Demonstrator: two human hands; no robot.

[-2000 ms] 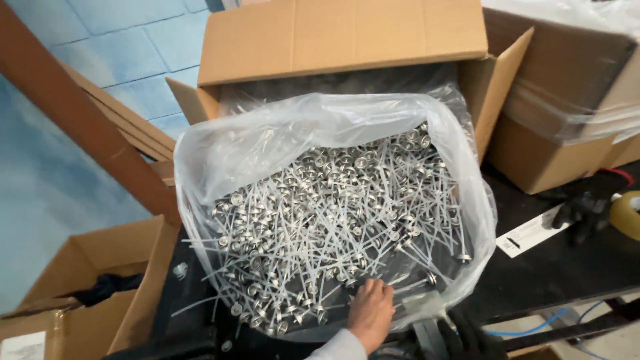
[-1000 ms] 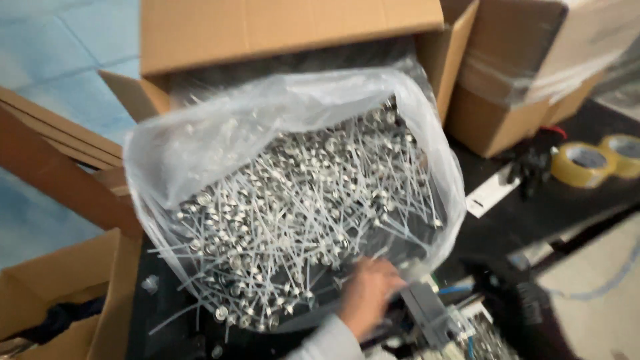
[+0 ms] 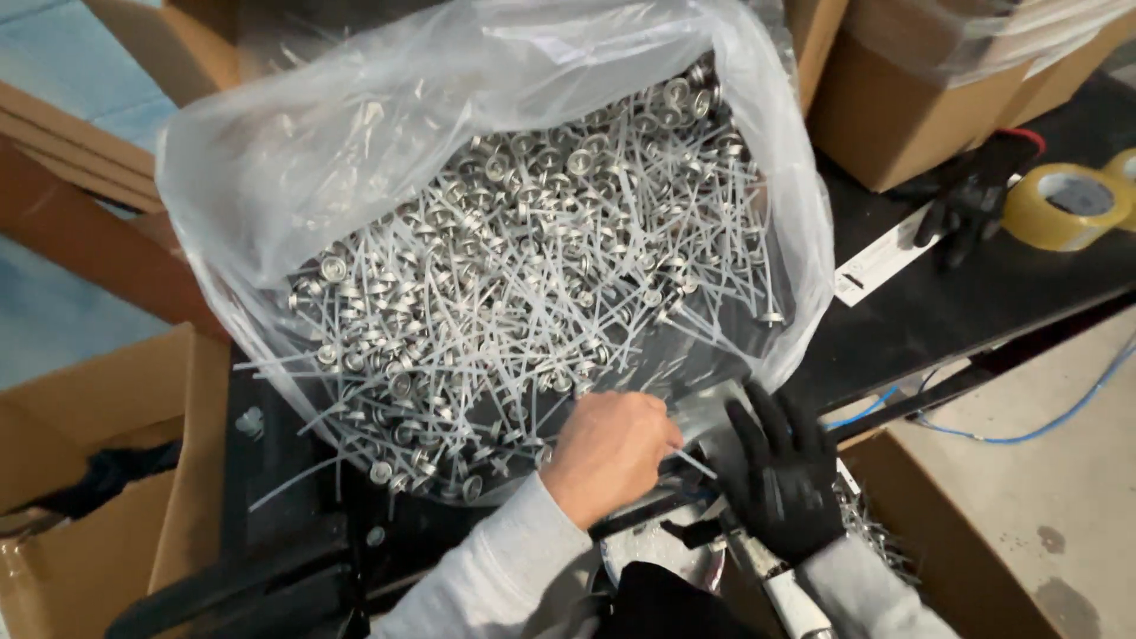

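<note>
A clear plastic bag (image 3: 311, 169) lies wide open, full of pre-waxed candle wicks with round metal sustainer tabs (image 3: 532, 266). At the bag's near edge is my bare left hand (image 3: 617, 453), its fingers closed on a thin white wick (image 3: 694, 463) that points right. Close to its right, my right hand (image 3: 781, 475) wears a black glove, with the fingers partly spread over a metal fixture; whether it holds anything is hidden. Below the hands is a metal device (image 3: 768, 568), partly covered by the glove.
Cardboard boxes stand at lower left (image 3: 191, 444) and upper right (image 3: 896, 98). A spare black glove (image 3: 967, 200), a white card (image 3: 887, 253) and rolls of yellowish tape (image 3: 1065, 204) lie on the black table (image 3: 941, 311). Another box (image 3: 958, 541) at lower right holds wicks.
My left hand has moved from the bag's near edge toward the metal fixture. The gloved right hand has come up beside it. The view has moved closer to the bag.
</note>
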